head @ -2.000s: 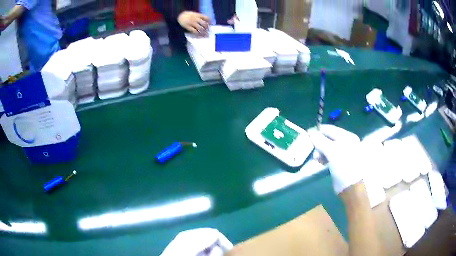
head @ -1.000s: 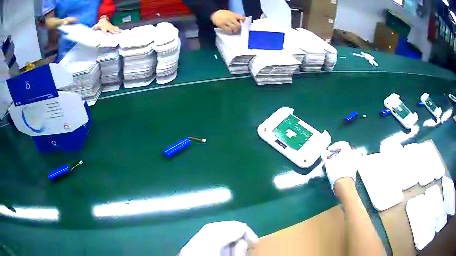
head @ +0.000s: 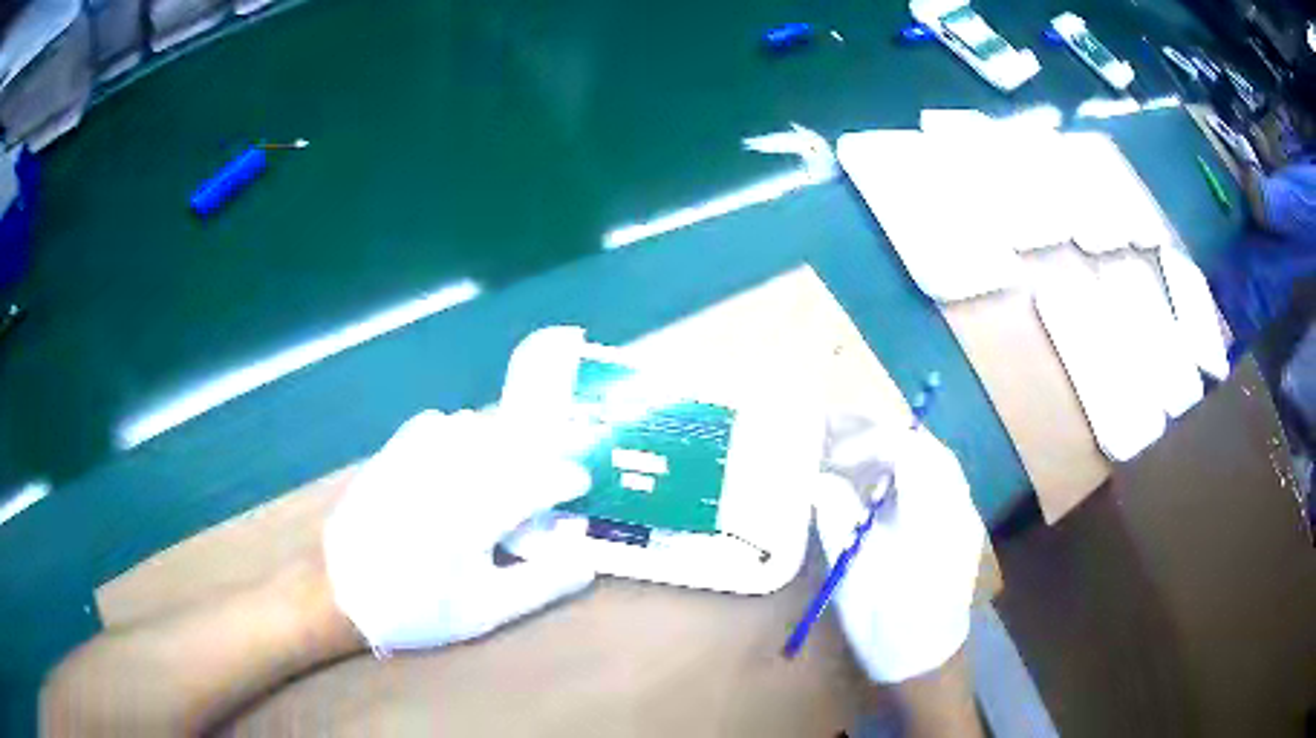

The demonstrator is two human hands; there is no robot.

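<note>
A white bottom housing [head: 772, 483] with a green circuit board [head: 657, 469] inside lies over the brown cardboard mat [head: 801, 325] in front of me. My left hand [head: 455, 526], in a white glove, grips the housing's left side, with fingers over its edge by the board. My right hand [head: 902, 534], also gloved, holds a thin blue-patterned pencil [head: 841, 577] slanting across the palm. Its fingertips are at the housing's right edge; whether they touch it I cannot tell.
White top covers [head: 953, 209] lie in overlapping rows on cardboard at the right. A blue battery pack [head: 231, 183] lies on the green belt at the upper left, another [head: 787, 35] at the top. Open housings with boards [head: 977, 43] stand farther right. A person's blue sleeve [head: 1295, 202] shows at the right edge.
The housing has come from the belt to the cardboard mat. My left hand has taken hold of it. My right hand has moved nearer with the pencil. The view has swung down and right.
</note>
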